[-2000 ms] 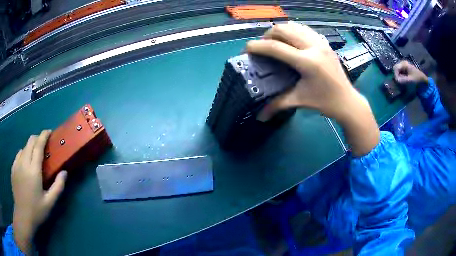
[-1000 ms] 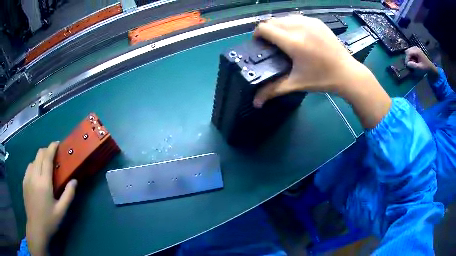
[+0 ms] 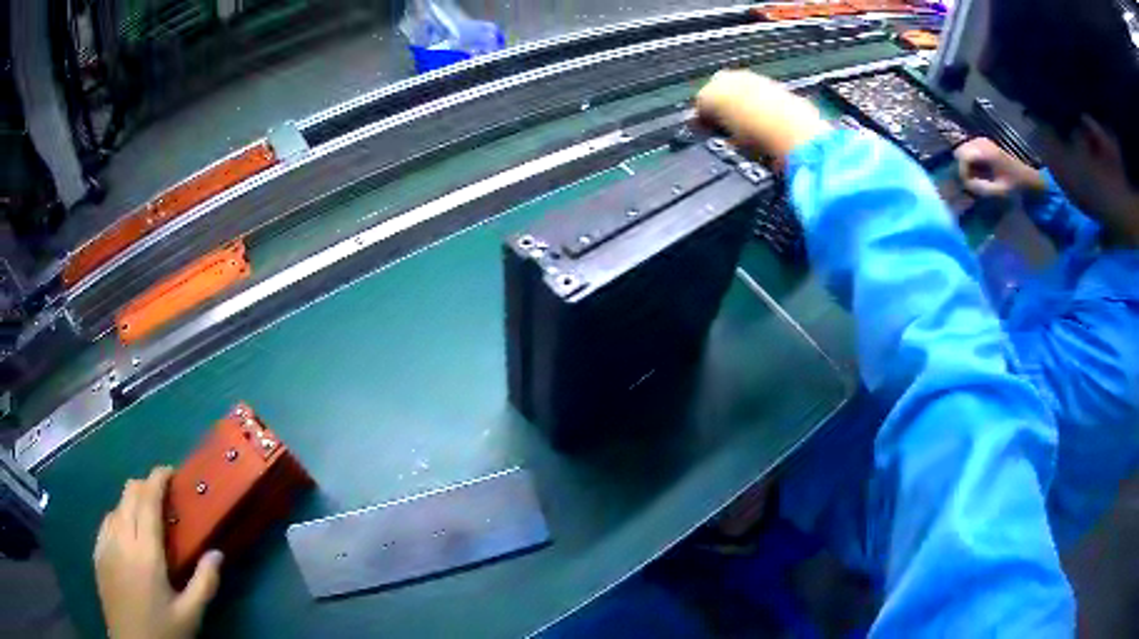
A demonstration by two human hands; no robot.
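Note:
My left hand [image 3: 147, 564] grips the near end of a stack of orange plates [image 3: 222, 489], fingers on one side and thumb on the other. My right hand [image 3: 759, 115] is beyond the stack of black plates [image 3: 625, 312], near the bench's back edge. Its fingers point left and down, and their tips are partly hidden, so I cannot tell if it holds anything. The black stack stands upright on the green bench, its top plate showing a raised strip and end holes. A flat metal plate [image 3: 419, 534] lies between the two stacks, nearer me.
The conveyor rails [image 3: 412, 215] run behind the bench, with a loose orange plate [image 3: 185, 290] on them at left. A dark parts tray [image 3: 897, 110] is at back right. A coworker in a blue smock [image 3: 1077, 325] sits at right, a hand [image 3: 996, 167] near the tray.
My right hand has let go of the black stack and moved back beyond it. The orange plate on the conveyor has shifted left in view. My left hand still holds the orange stack.

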